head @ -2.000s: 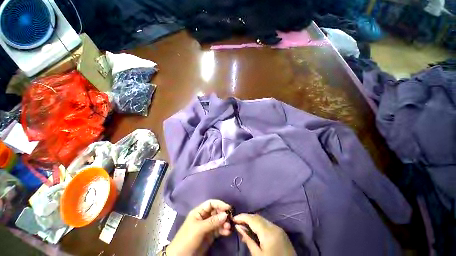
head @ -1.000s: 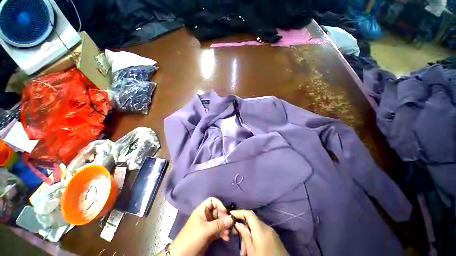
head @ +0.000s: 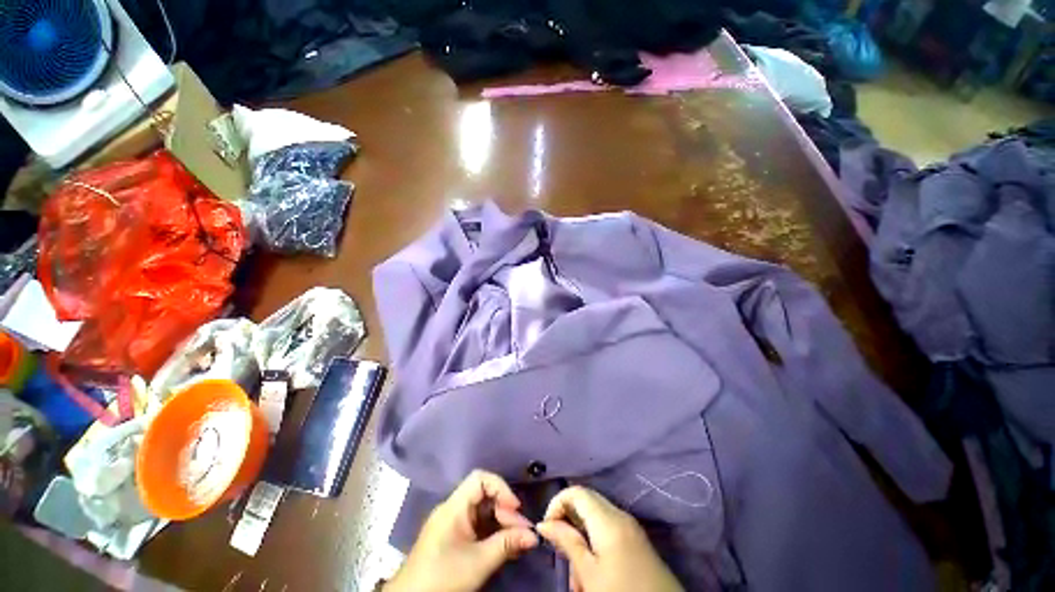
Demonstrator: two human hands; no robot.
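Observation:
A purple coat (head: 798, 463) lies spread in front of me, with shiny lining showing in its opening. A dark round button (head: 536, 470) sits on its front edge, just above my fingertips. My left hand (head: 469, 534) and my right hand (head: 604, 544) pinch the purple cloth edge together at the bottom centre. The fingers hide what is between them, and no needle can be made out. A pale thread (head: 683, 486) loops over the coat right of my right hand. Another short loop of thread (head: 548, 408) lies above the button.
At left are an orange bowl (head: 201, 449), a dark smartphone (head: 330, 426), a white tag (head: 257, 518), clear bags (head: 310, 335) and a red plastic bag (head: 145, 260). A fan (head: 52, 52) stands at the upper left. Purple coats (head: 972, 254) are heaped beyond the right table edge.
The button has come into clear view above my fingers. Both hands have shifted slightly down from it. The pale thread on the right has changed from crossing lines to a wider loop.

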